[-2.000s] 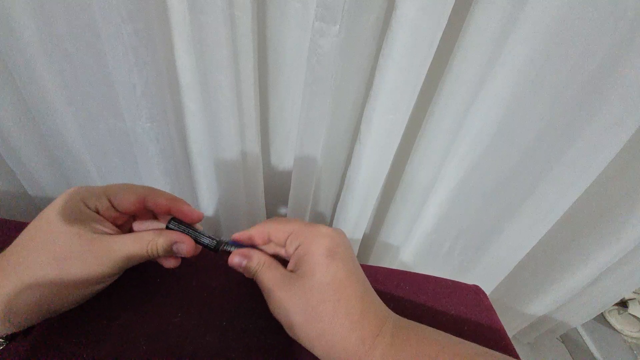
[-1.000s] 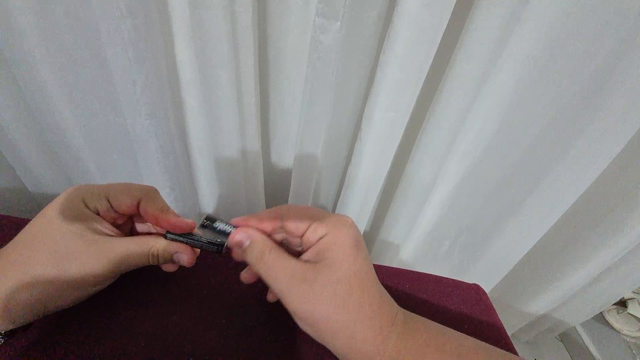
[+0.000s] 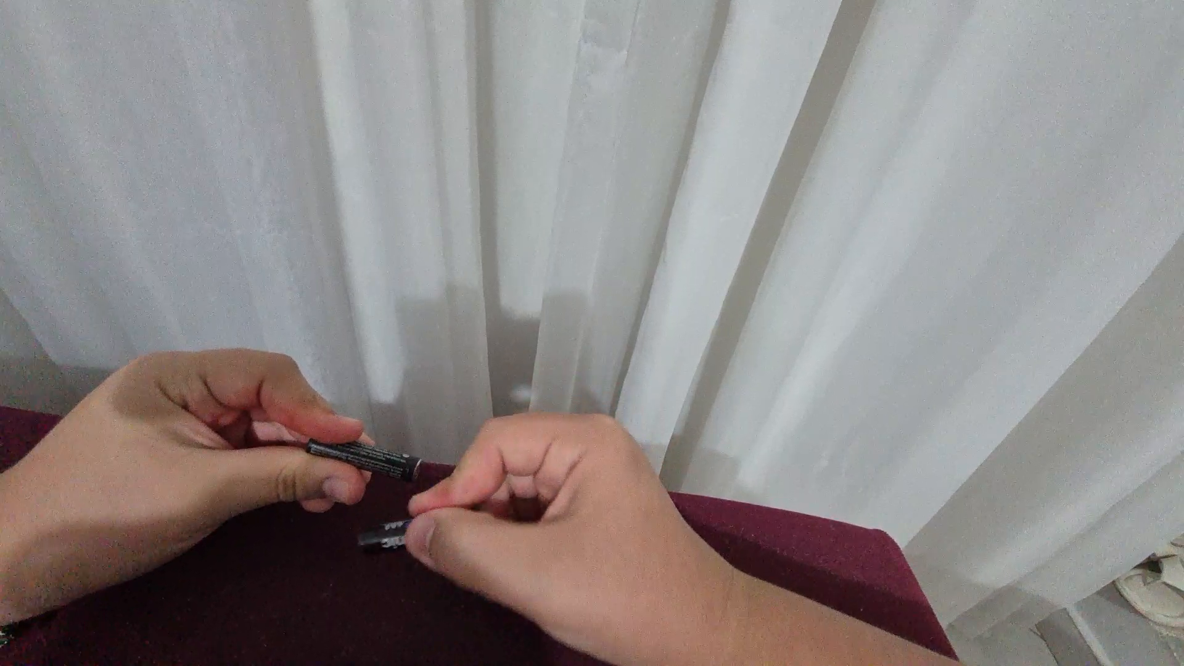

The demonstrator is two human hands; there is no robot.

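Between the thumb and fingers of my left hand (image 3: 213,444) is a slim black cylinder (image 3: 365,460) with small pale writing, its free end pointing right. My right hand (image 3: 555,518) pinches a second short dark piece (image 3: 383,536) with light marks, which looks like a cap or small tube. This piece lies below and slightly right of the first, and the two are apart. Part of it is hidden by my right thumb and fingertips. Both hands are above a dark maroon cloth surface (image 3: 277,592).
White curtains (image 3: 740,231) hang just beyond the maroon surface, with shadows on their folds. At the lower right, a pale object (image 3: 1152,592), perhaps a shoe, lies on the floor (image 3: 1115,624) by the curtain's edge.
Two seconds ago the dark pieces met end to end between my hands; one second ago they overlapped. Now they are apart, and my right hand's piece is lower.
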